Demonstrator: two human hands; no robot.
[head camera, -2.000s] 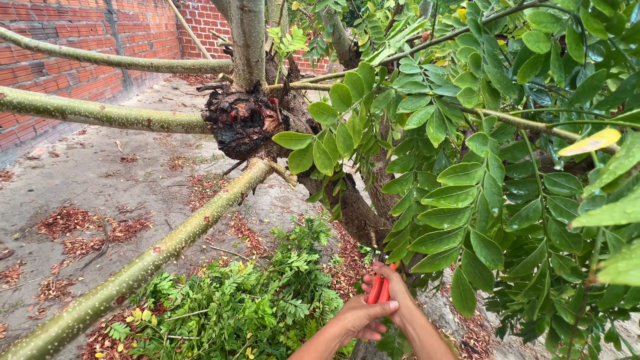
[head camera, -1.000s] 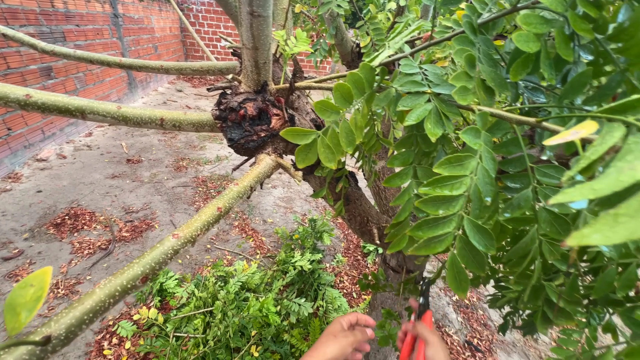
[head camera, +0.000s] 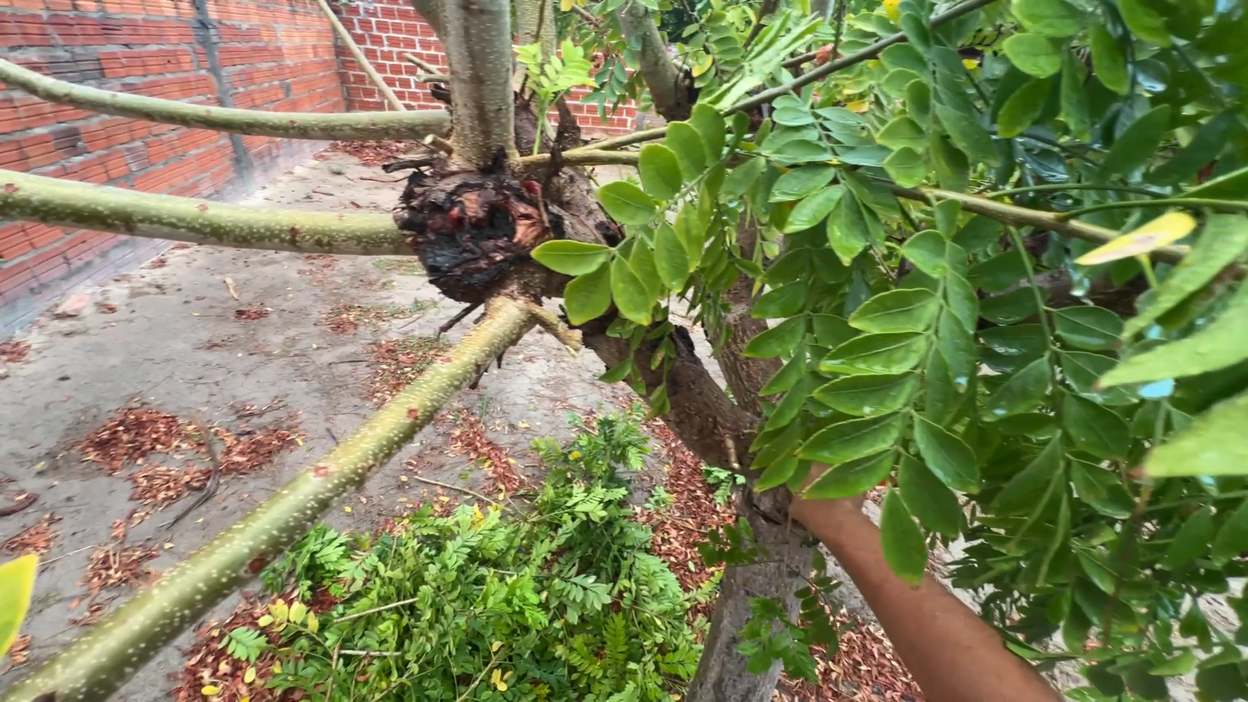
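My right forearm reaches up from the lower right edge. My right hand is mostly behind green compound leaves, close to the tree trunk just below its fork. Its fingers and whatever they hold are hidden; the red-handled pruning shears of the earlier frames cannot be made out clearly. My left hand is out of view. Left of the arm, a dark, rough knot on the tree joins several thick pale-green branches, one of them a speckled branch slanting to the lower left.
Cut leafy branches lie heaped on the ground below, among dry brown leaf litter. A red brick wall runs along the left. Dense foliage hangs over the right side, and a yellow leaf is near the right edge.
The right hand has moved up behind the leaves beside the trunk, and the red-handled shears are no longer plainly visible. My left hand has left the view.
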